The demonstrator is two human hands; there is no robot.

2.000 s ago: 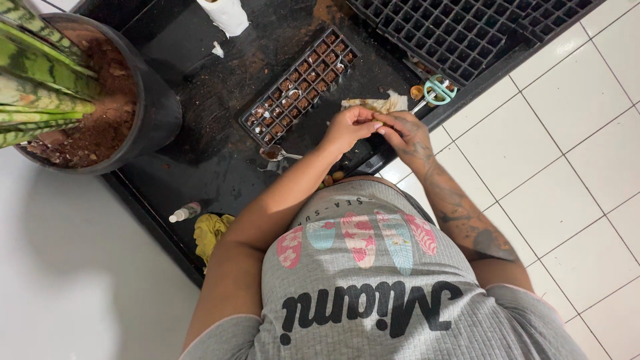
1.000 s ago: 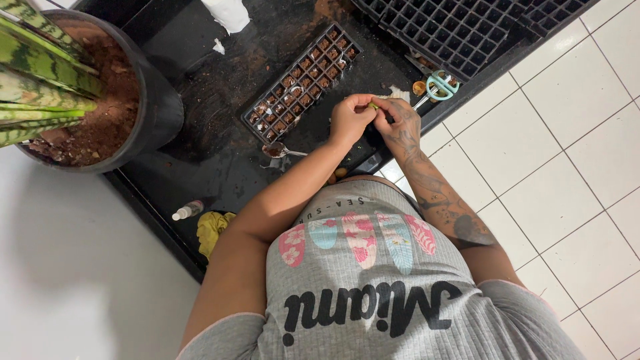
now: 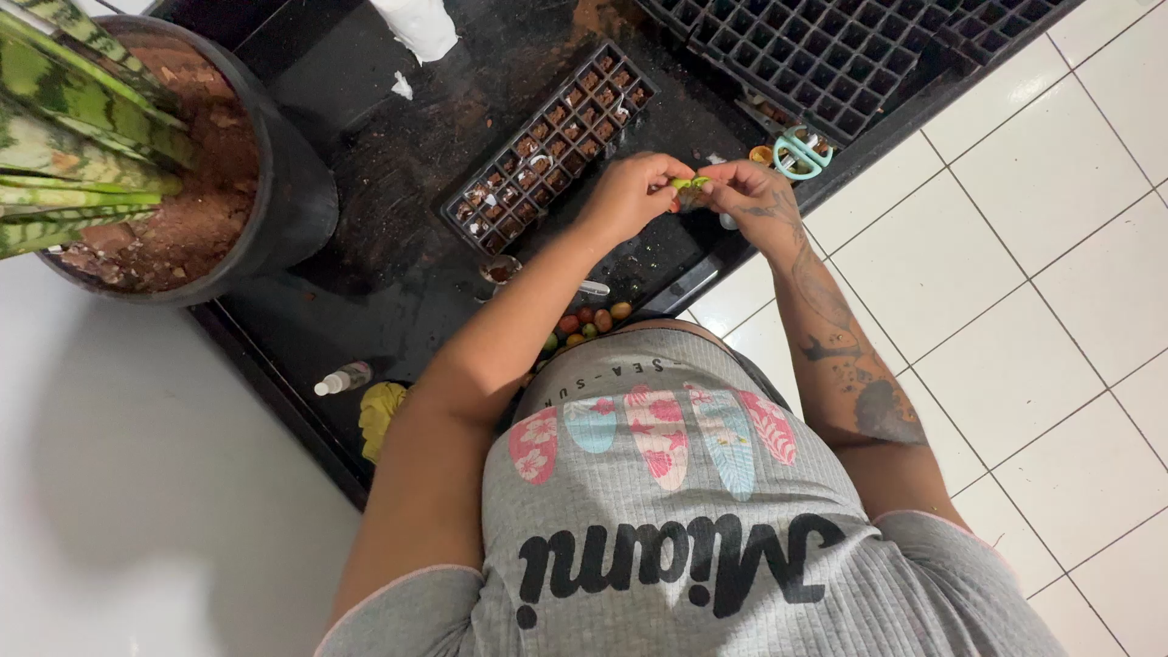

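Between the fingertips of my left hand [image 3: 634, 196] and my right hand [image 3: 753, 196] is a small yellow-green piece [image 3: 689, 182], perhaps a fruit or its peel; both hands pinch it. Something red shows just under it, partly hidden by the fingers. Left of my hands lies a black seedling tray [image 3: 552, 146] with dark soil and white bits in its cells. Beside my right hand are turquoise-handled scissors [image 3: 801, 155] and a small orange cup-like thing [image 3: 760, 155]. Several small red, orange and green fruits [image 3: 598, 319] lie by my waist.
A potted snake plant [image 3: 210, 201] stands at the left. Empty black cell trays [image 3: 812, 55] lie at the top right. White paper [image 3: 420, 27], a small bottle [image 3: 343, 378], a yellow cloth [image 3: 379, 415], a round scoop [image 3: 500, 267] and a light handle [image 3: 593, 287] lie on the black work surface [image 3: 392, 310].
Both hands have shifted slightly, and more yellow-green shows between the fingertips. The pale paper-like piece beside the hands two seconds ago is now mostly out of sight.
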